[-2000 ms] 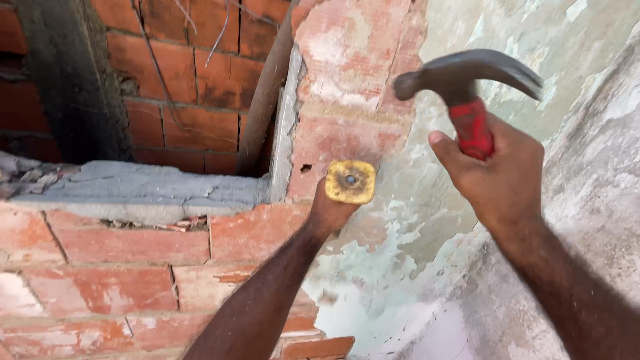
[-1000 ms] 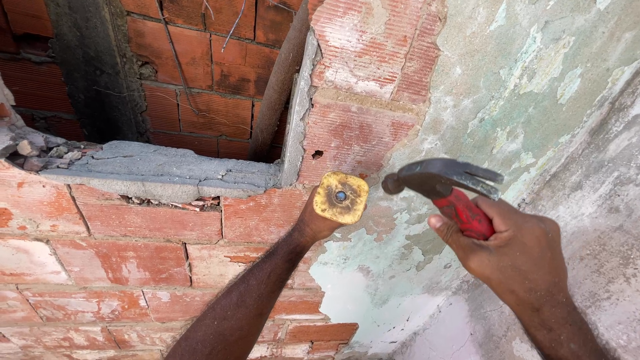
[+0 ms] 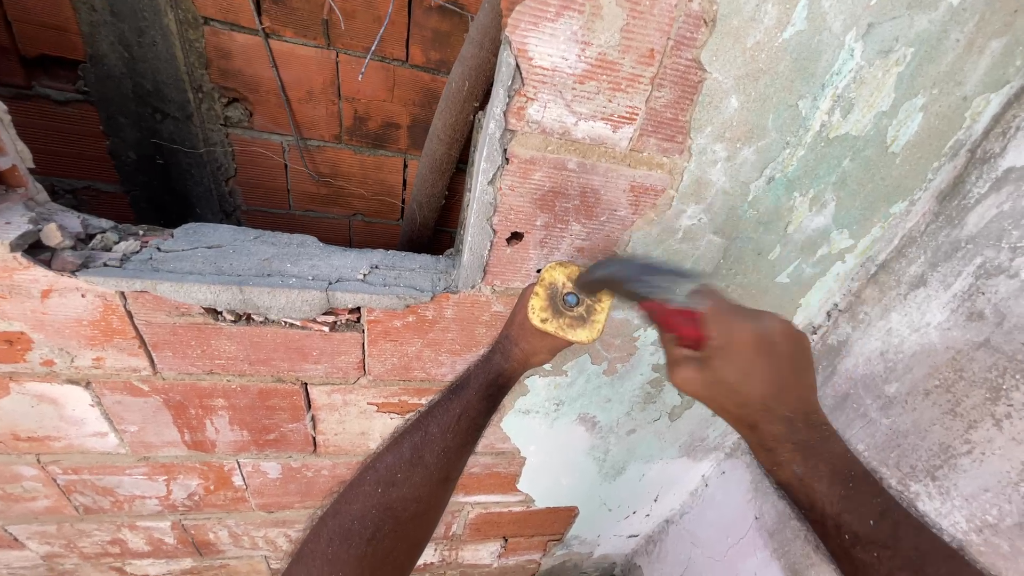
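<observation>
My left hand [image 3: 534,330] is closed around a tool seen end-on, probably a chisel with a yellow hand guard [image 3: 570,320]; its round metal head sits at the guard's middle. The tool's shaft and tip are hidden behind the guard and hand. In my right hand [image 3: 744,360] is a claw hammer [image 3: 640,280] with a red grip, blurred by motion. Its head overlaps the guard's right edge in view, close to the metal head; contact cannot be told. Both hands are in front of the brick wall [image 3: 448,336], near where bare brick meets old plaster.
A wall opening at upper left has a broken mortar sill [image 3: 240,264] with rubble [image 3: 72,240] at its left end. Inside it stand a rusty pipe [image 3: 456,120], thin wires [image 3: 280,88] and a dark column [image 3: 156,112]. Peeling green plaster [image 3: 768,160] covers the wall at right.
The hammer has moved left and toward the guard, from a raised position well apart from it at the right. My left hand still holds the guarded tool.
</observation>
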